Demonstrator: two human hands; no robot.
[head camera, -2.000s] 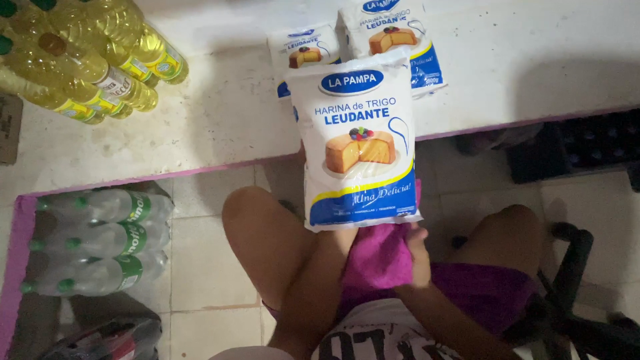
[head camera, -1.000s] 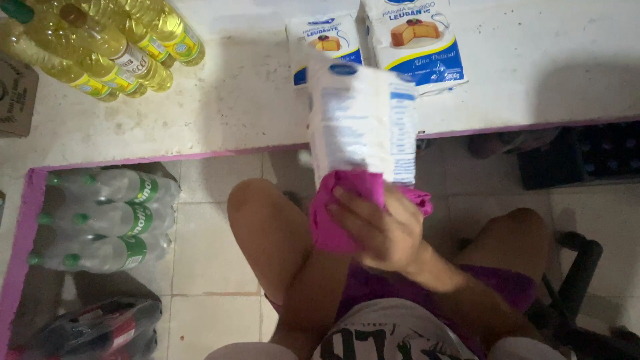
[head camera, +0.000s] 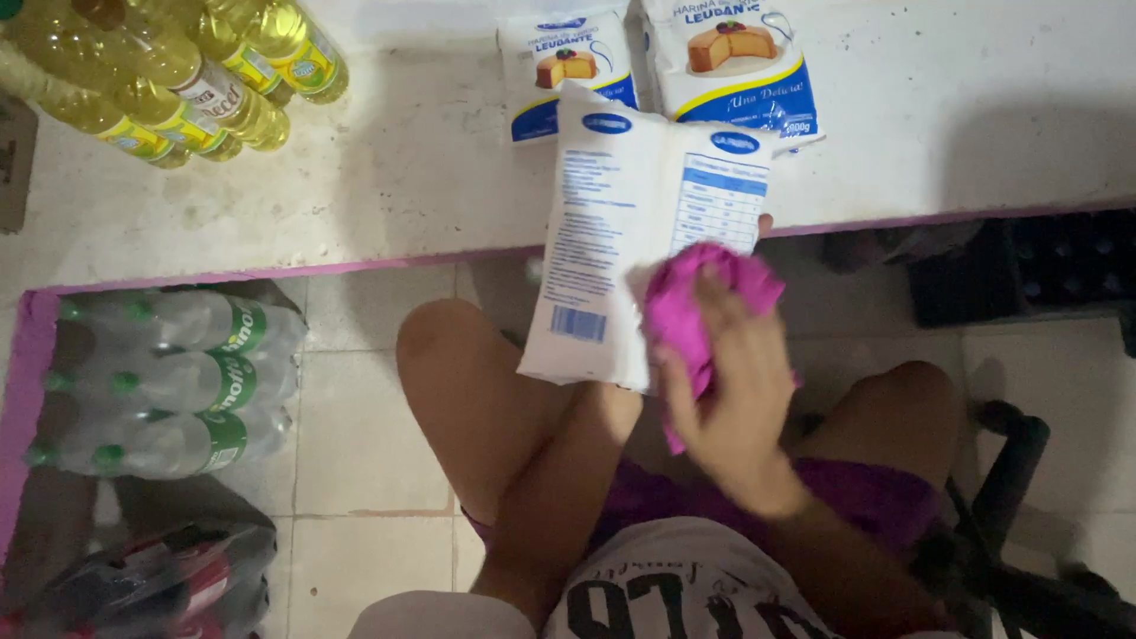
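Note:
A white bag of self-rising wheat flour (head camera: 612, 240) is held up over my lap, its printed back facing me. My left hand (head camera: 765, 225) is mostly hidden behind it; only fingertips show at its right edge, and the forearm comes up from below. My right hand (head camera: 741, 382) presses a bunched magenta cloth (head camera: 688, 311) against the bag's lower right part. Just beyond, a smaller-looking flour bag (head camera: 568, 67) and another flour bag (head camera: 732, 67) lie on the white counter with their cake pictures facing up.
The white counter (head camera: 426, 177) has a pink front edge. Oil bottles (head camera: 222, 89) stand at its upper left. Below are a wrapped pack of green-capped bottles (head camera: 177, 382) and a pack of dark bottles (head camera: 169, 577). A dark crate (head camera: 1047, 266) and a black chair part (head camera: 1012, 470) are at right.
The held bag showed its cake-picture front two seconds ago; now its back faces me. The magenta cloth has moved from below the bag onto its printed face.

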